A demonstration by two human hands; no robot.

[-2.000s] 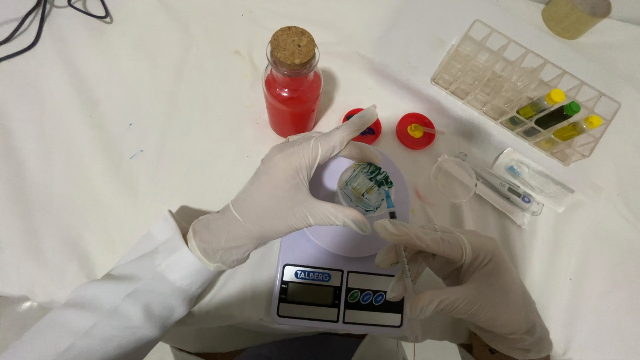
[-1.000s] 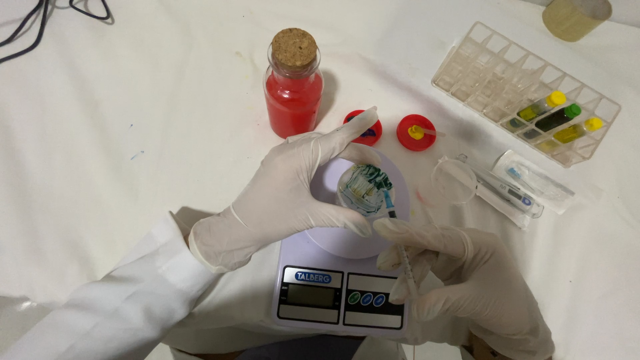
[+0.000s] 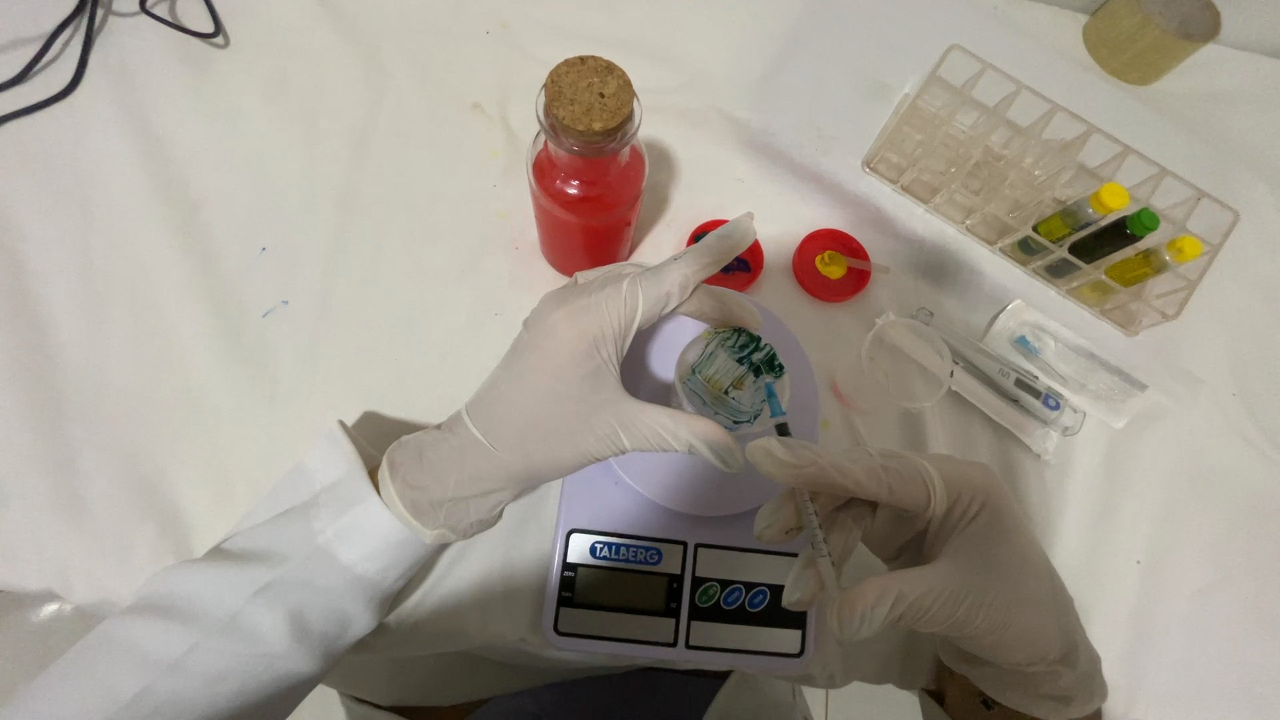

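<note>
A small round dish (image 3: 730, 378) smeared with dark green and pale yellow stuff sits on the plate of a lilac Talberg digital scale (image 3: 625, 645). My left hand (image 3: 590, 370), in a white glove, curves around the dish, its thumb and fingers spread at the near and far sides; whether it touches the rim is hard to tell. My gloved right hand (image 3: 920, 540) holds a slim syringe (image 3: 814, 530) with a blue needle hub, its tip over the dish's right part where the dark green lies thick. The scale's display looks blank.
A corked bottle of red liquid (image 3: 588, 200) stands behind my left hand. Two red caps (image 3: 832, 284) with coloured paste lie beyond the scale. To the right are a clear lid (image 3: 907, 361), a digital thermometer (image 3: 1020, 380), a packaged needle (image 3: 1065, 362) and a rack (image 3: 960, 200) with capped tubes.
The dark green in the dish has changed its pattern. The syringe tip has shifted slightly over the dish, with my right hand still around the syringe. My left hand has stayed about where it was.
</note>
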